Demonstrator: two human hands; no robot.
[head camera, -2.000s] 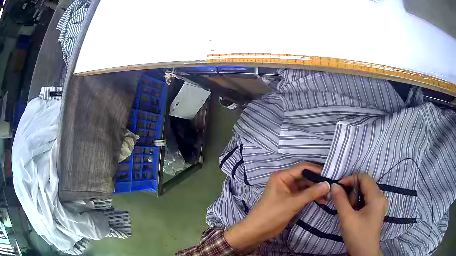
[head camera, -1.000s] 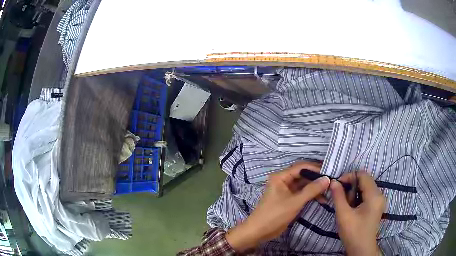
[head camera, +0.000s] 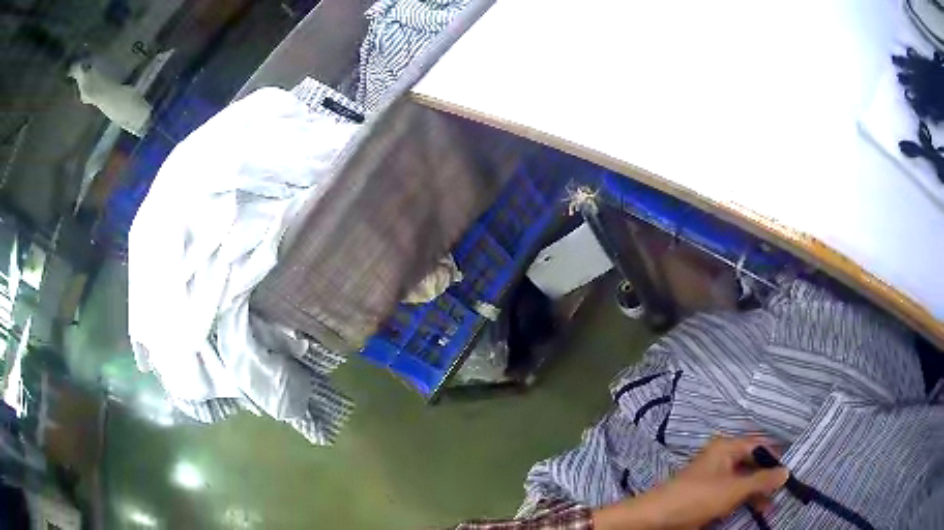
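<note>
The striped garment (head camera: 714, 352) lies crumpled at the lower right, with short black trim bands on it. My left hand (head camera: 725, 478) is at the lower right and pinches a black looped trim (head camera: 766, 457) between thumb and fingers, at the end of a black band (head camera: 828, 504) on the garment. The trim's far part is hidden by the fingers. My right hand is outside the picture. No needle shows.
The white table (head camera: 662, 93) with its wooden edge spans the top right, with a pile of black looped trims (head camera: 921, 83) on it. A blue crate (head camera: 424, 347), a grey-brown cloth-sided bin (head camera: 362, 228) and a draped white garment (head camera: 207, 228) are at the left.
The camera view has turned, so the garment and my left hand sit further right and lower. My right hand has gone out of view. The trim pile has come into view.
</note>
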